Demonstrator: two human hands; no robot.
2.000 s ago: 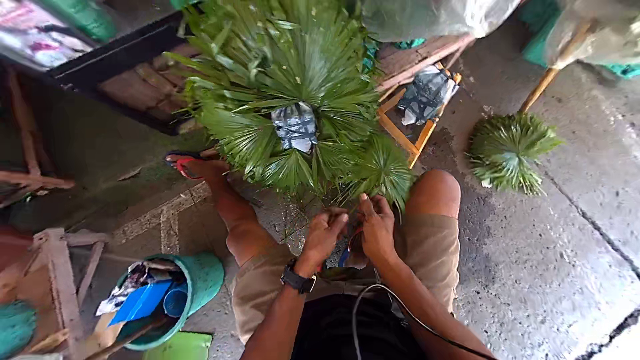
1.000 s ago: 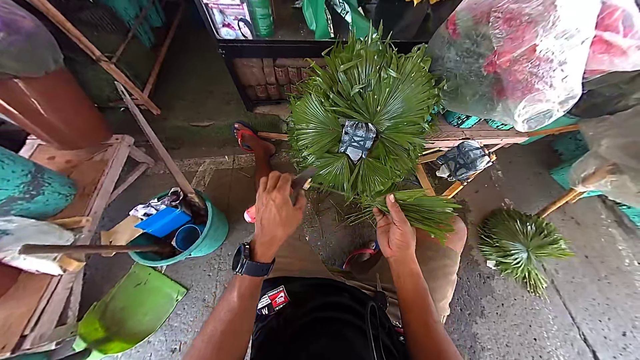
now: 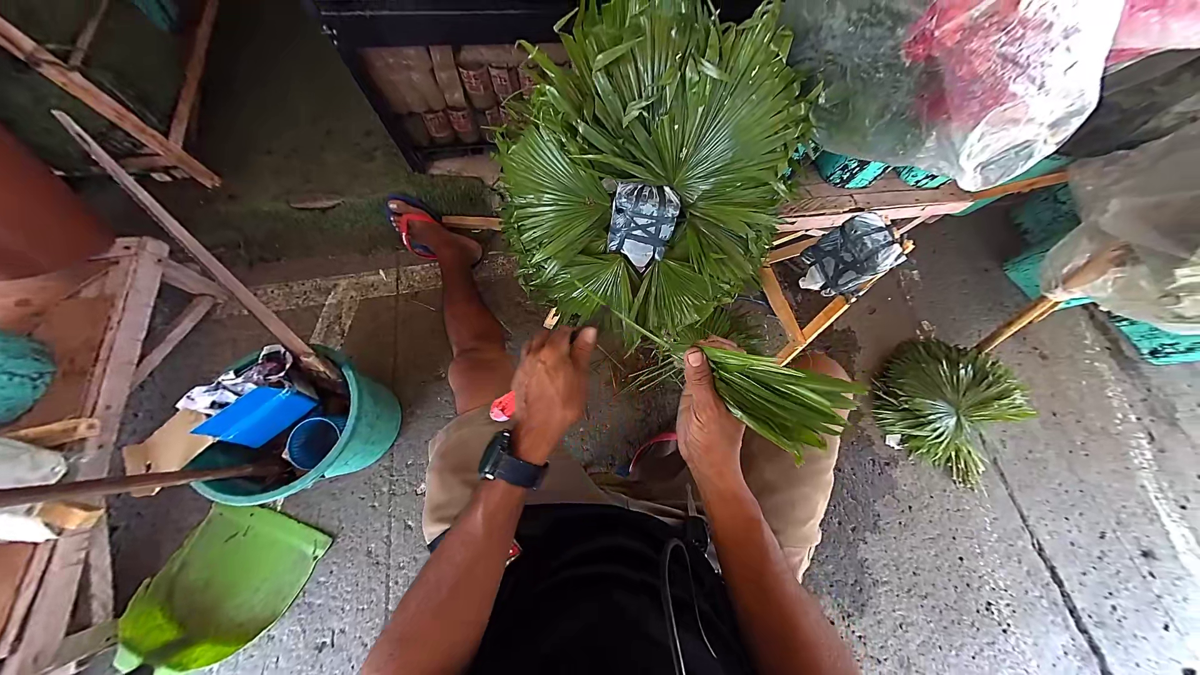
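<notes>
My right hand (image 3: 710, 412) grips a folded fan palm leaf (image 3: 783, 389) near its base, above my thigh. My left hand (image 3: 553, 389), with a watch (image 3: 511, 461) on its wrist, is curled to the left of the leaf; a small light-coloured tip shows beside its fingers, but what it belongs to is mostly hidden. Just beyond both hands stands a large round arrangement of green palm leaves (image 3: 694, 122), with a bundle wrapped in grey plastic and dark tape (image 3: 644, 223) at its middle. Another such wrapped bundle (image 3: 851, 255) rests on a wooden frame (image 3: 797, 323) to the right.
At left a teal bucket (image 3: 375, 422) holds a blue container (image 3: 317, 441), wooden handles and scraps, with a green dustpan-like plastic piece (image 3: 225, 586) below. A smaller palm-leaf cluster on a stick (image 3: 952, 403) lies at right. Plastic-wrapped flowers (image 3: 966, 75) stand at upper right beside a wooden bench (image 3: 872, 199).
Two seconds ago both hands were close together in front of the leaves; they are now apart, the right one holding the folded leaf. A blade seen at my left hand one second ago is mostly hidden.
</notes>
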